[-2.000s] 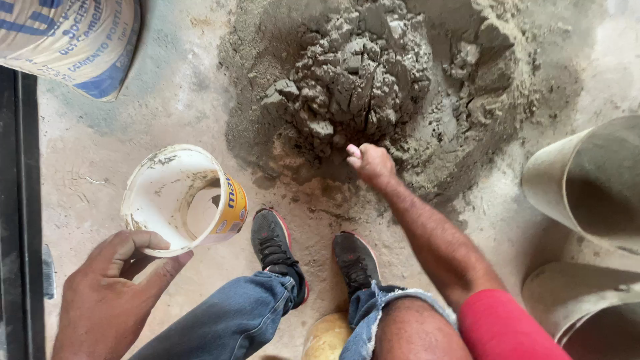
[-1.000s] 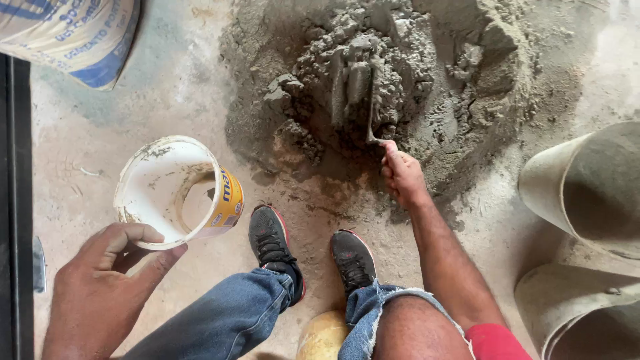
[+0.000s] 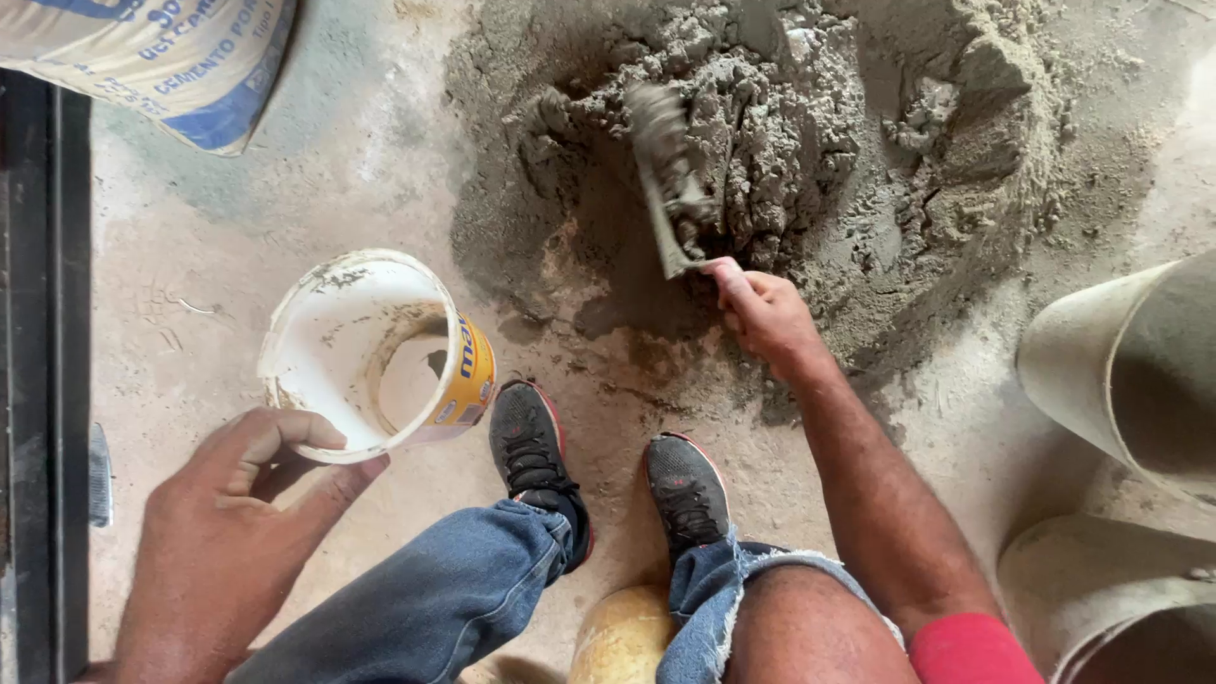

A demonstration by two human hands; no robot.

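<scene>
My left hand (image 3: 252, 503) pinches the near rim of a white plastic tub (image 3: 318, 313) with a yellow label, tilted so its inside shows smears of grey mortar. My right hand (image 3: 765, 313) grips a trowel (image 3: 660, 204) by its handle, which the fingers hide. The trowel's blade is blurred and carries wet mortar, over the left side of a heap of grey mortar (image 3: 798, 142) on the concrete floor.
A cement bag (image 3: 204, 57) stands at the upper left, above a black metal edge (image 3: 71, 380). Two buckets, one upper (image 3: 1092, 351) and one lower (image 3: 1083, 579), stand at the right. A yellowish container (image 3: 622, 636) is between my legs.
The trowel, upright in the heap one second ago, has moved left and now leans, with mortar on its blade. The left hand still holds the tub.
</scene>
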